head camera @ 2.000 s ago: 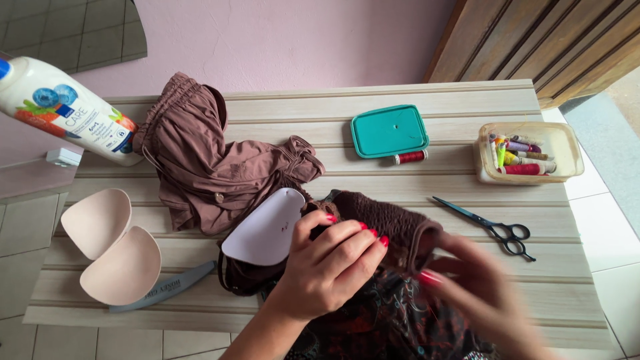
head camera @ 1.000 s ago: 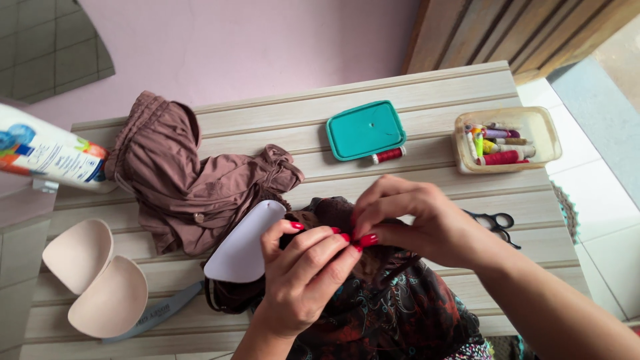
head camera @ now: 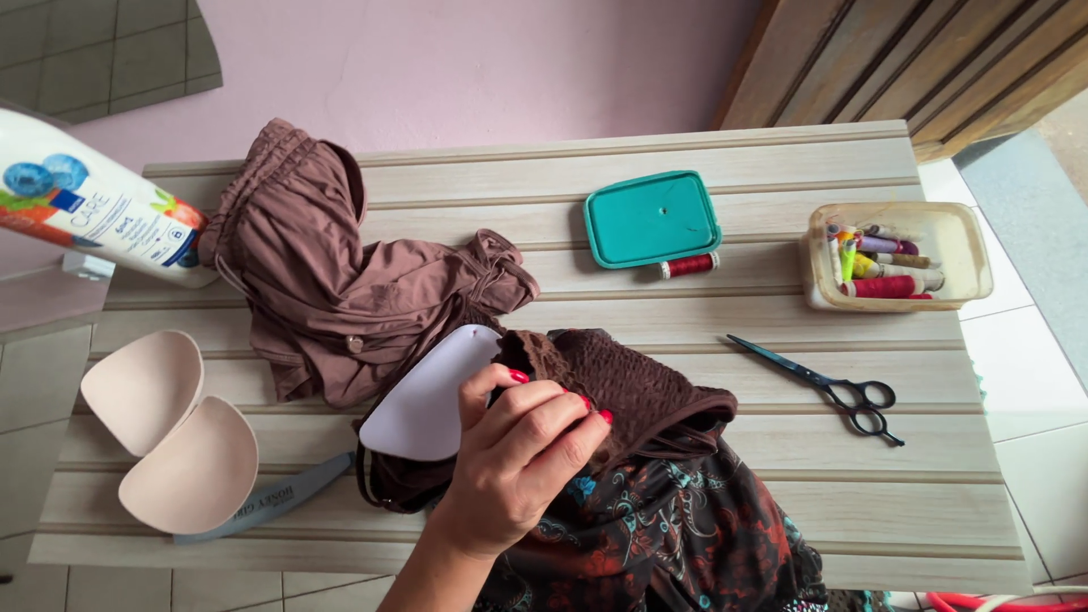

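My left hand (head camera: 527,450) pinches the edge of a dark brown smocked garment (head camera: 654,387) at the front middle of the slatted table; its red-nailed fingertips rest on the fabric. Patterned dark cloth (head camera: 646,527) with red and turquoise figures hangs below the smocked part. A pale lilac bra cup pad (head camera: 429,395) lies against the garment, just left of my fingers. My right hand is out of the frame. A mauve-brown garment (head camera: 340,272) lies crumpled to the left. Scissors (head camera: 824,382) lie to the right of the smocked part.
Two beige bra cups (head camera: 191,463) and a grey nail file (head camera: 280,501) lie at the left, near a white bottle (head camera: 93,204). At the back are a teal lid (head camera: 650,219), a red thread spool (head camera: 689,265) and a plastic box (head camera: 969,255) of thread spools. A wooden door (head camera: 901,59) stands behind.
My right hand, at the garment beside my left one a second ago, has left the view. The smocked part lies spread to the right again, and the scissors are fully visible.
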